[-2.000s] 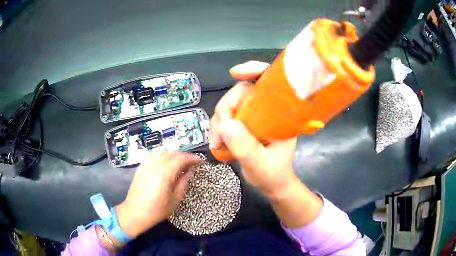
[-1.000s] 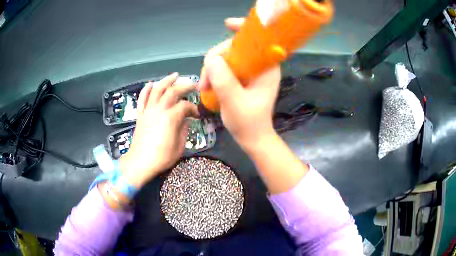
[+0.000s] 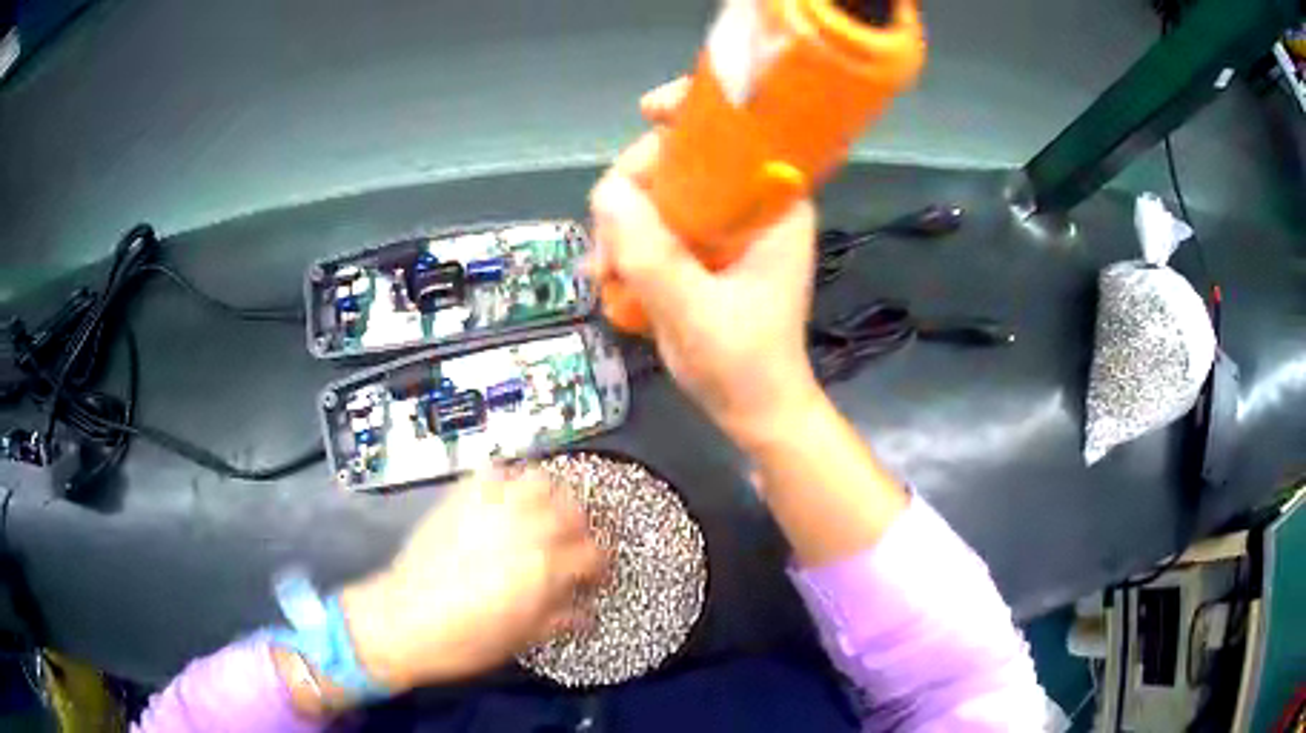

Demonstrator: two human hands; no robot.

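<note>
My right hand (image 3: 723,301) grips the orange electric screwdriver (image 3: 774,122), tilted, its lower end by the right end of the far adapter case (image 3: 451,287). The near adapter case (image 3: 480,403) lies just in front of it. Both are open, with green and white circuit boards (image 3: 544,271) and dark and blue parts. My left hand (image 3: 494,573) is blurred over the left part of the round screw dish (image 3: 630,573), heaped with silvery screws. Its fingertips are at the screws; I cannot tell whether it holds one. The screwdriver's bit is hidden.
Black power cords (image 3: 86,358) lie bundled at the left. Black output leads (image 3: 867,337) lie right of the cases. A clear bag of screws (image 3: 1146,351) stands beside a slim black box (image 3: 1220,415) at the right. A green post (image 3: 1146,122) rises at the upper right.
My left hand has moved from over the cases down to the screw dish, uncovering both boards. My right hand still holds the screwdriver near the far case's right end.
</note>
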